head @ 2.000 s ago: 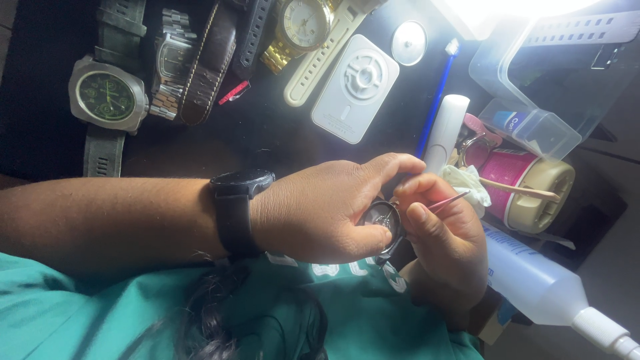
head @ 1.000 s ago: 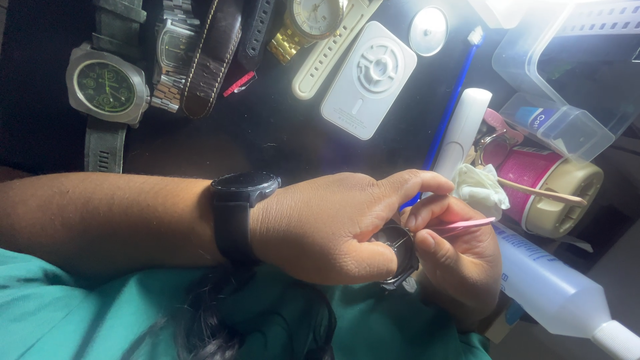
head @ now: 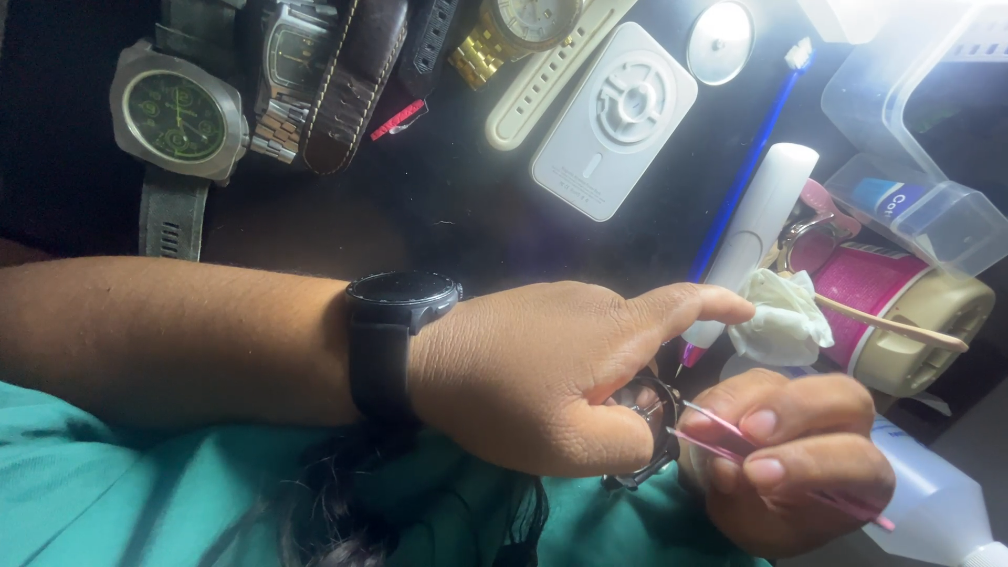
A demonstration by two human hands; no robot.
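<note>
My left hand [head: 535,370], with a black smartwatch [head: 402,339] on its wrist, holds a dark round watch case [head: 650,425] low over my lap. Its thumb lies across the case and its index finger stretches out toward a crumpled white tissue. Part of the case is hidden by that thumb. To the right of the case, my right hand [head: 795,465] grips pink tweezers [head: 728,441] between thumb and fingers. The tweezers' two tips are apart and point left at the edge of the case; contact cannot be told.
Several wristwatches lie along the back left, among them one with a green dial [head: 177,114]. A white magnetic charger pack [head: 614,122], a round white disc [head: 720,43], a blue brush [head: 748,165], a white pen-like tool [head: 752,236], the tissue [head: 780,319], a pink-labelled jar [head: 906,315] and a translucent bottle [head: 929,488] stand or lie rightward.
My right hand has drawn back from my left fingers. The tweezers, which pointed away to the right, now point left at the watch case. My left index finger has straightened out.
</note>
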